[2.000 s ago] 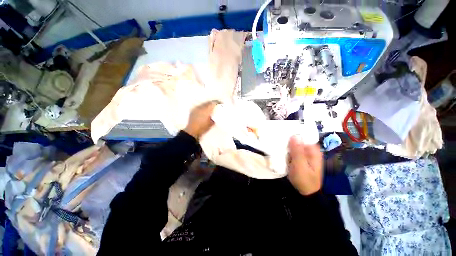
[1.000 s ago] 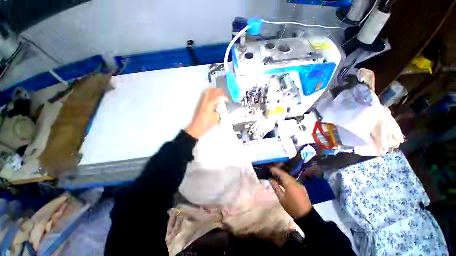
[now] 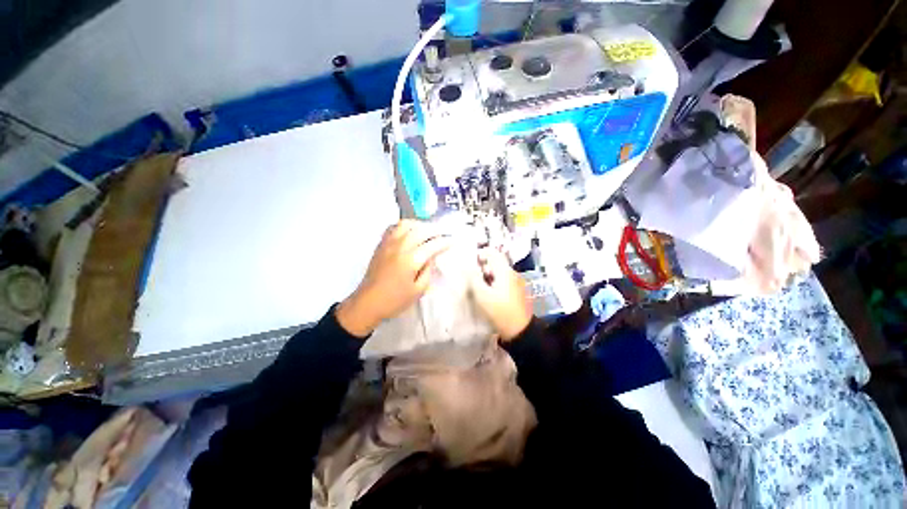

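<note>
A peach garment piece (image 3: 457,393) runs from my lap up to the needle area (image 3: 482,204) of the overlock machine (image 3: 557,109). Its upper part is washed out to white. My left hand (image 3: 393,273) holds the cloth on the left, just in front of the machine head, fingers bent. My right hand (image 3: 502,293) holds the cloth close on the right, by the front of the needle area. The cloth edge between my fingers is too bright to make out.
Scissors with red-orange handles (image 3: 641,260) lie right of the machine, beside lilac-grey and peach pieces (image 3: 786,234). Floral cloth (image 3: 776,368) is at right. A white table (image 3: 264,219) extends left to a brown-covered one (image 3: 114,263). A cloth bundle (image 3: 104,452) is at lower left.
The garment piece has left the table and now hangs over my lap and up to the needle area. My right hand has moved up from below the table edge onto the cloth beside my left hand.
</note>
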